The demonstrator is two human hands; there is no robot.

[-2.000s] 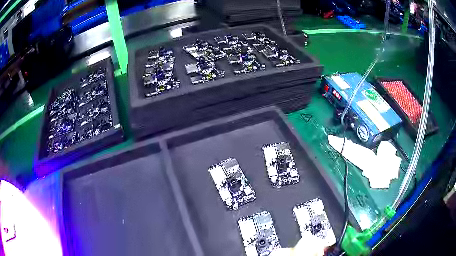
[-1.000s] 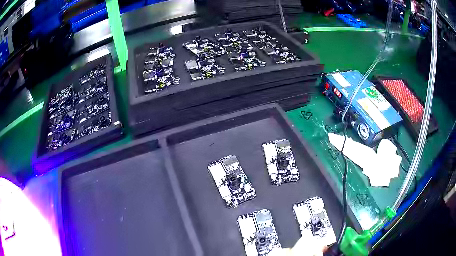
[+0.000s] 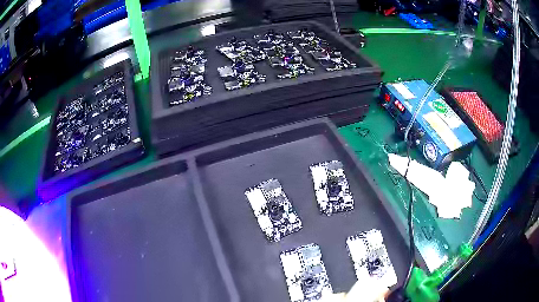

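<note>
Several circuit boards lie apart in the right bay of a large two-bay black foam tray (image 3: 201,218): upper left (image 3: 273,210), upper right (image 3: 332,187), lower left (image 3: 306,274) and lower right (image 3: 372,259). Each is white-silver with a dark round part. A pale, blurred shape, probably fingers of my right hand (image 3: 365,293), shows at the bottom edge just below the lower boards. It is cut off, so its grip and whether it touches a board cannot be told. My left hand is not in view.
Stacked foam trays (image 3: 260,115) with rows of boards stand behind; a smaller filled tray (image 3: 94,127) is at left. A blue box (image 3: 430,121), red-filled parts box (image 3: 479,117) and white wipes (image 3: 437,186) are at right. A clear hose (image 3: 506,135) and black cable (image 3: 409,206) hang there. Bright light (image 3: 26,259) glares lower left.
The view has shifted slightly, so the trays and boards sit a little higher in the picture. The boards keep their arrangement, and the pale shape stays at the bottom edge.
</note>
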